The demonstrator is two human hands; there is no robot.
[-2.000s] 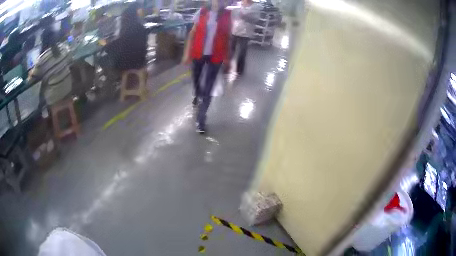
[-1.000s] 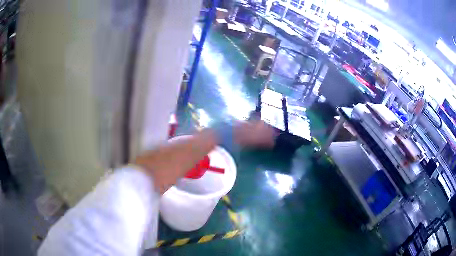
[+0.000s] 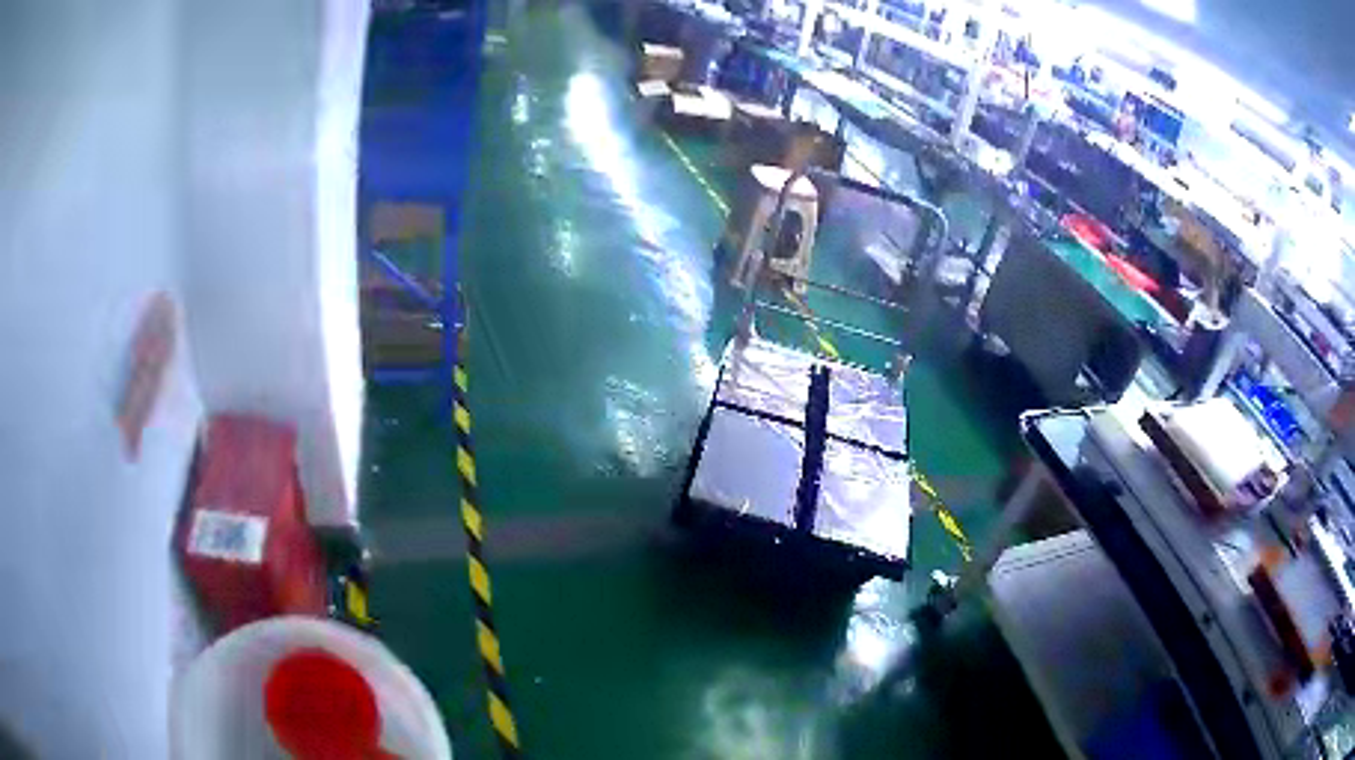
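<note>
Neither of my hands shows clearly in the head view. A platform trolley (image 3: pixel 791 552) stands on the green floor ahead, its dark edge low to the ground. Pale, shiny screen panels (image 3: pixel 755 457) lie side by side on it, divided by dark strips. The metal trolley handle (image 3: pixel 855 181) rises at its far end. Nothing is seen touching the trolley.
A white bucket (image 3: pixel 416 698) with a red object (image 3: pixel 321 705) is at the lower left, beside a red box (image 3: pixel 245 512) and pale wall. A blue-framed rack (image 3: pixel 453 282) stands behind. A loaded bench (image 3: pixel 1063 431) is at the right; a stool (image 3: pixel 785 223) is behind the trolley.
The view has moved past the cream door into the green-floor room, and the trolley appears larger. The hand and white sleeve seen reaching over the bucket a second ago no longer show.
</note>
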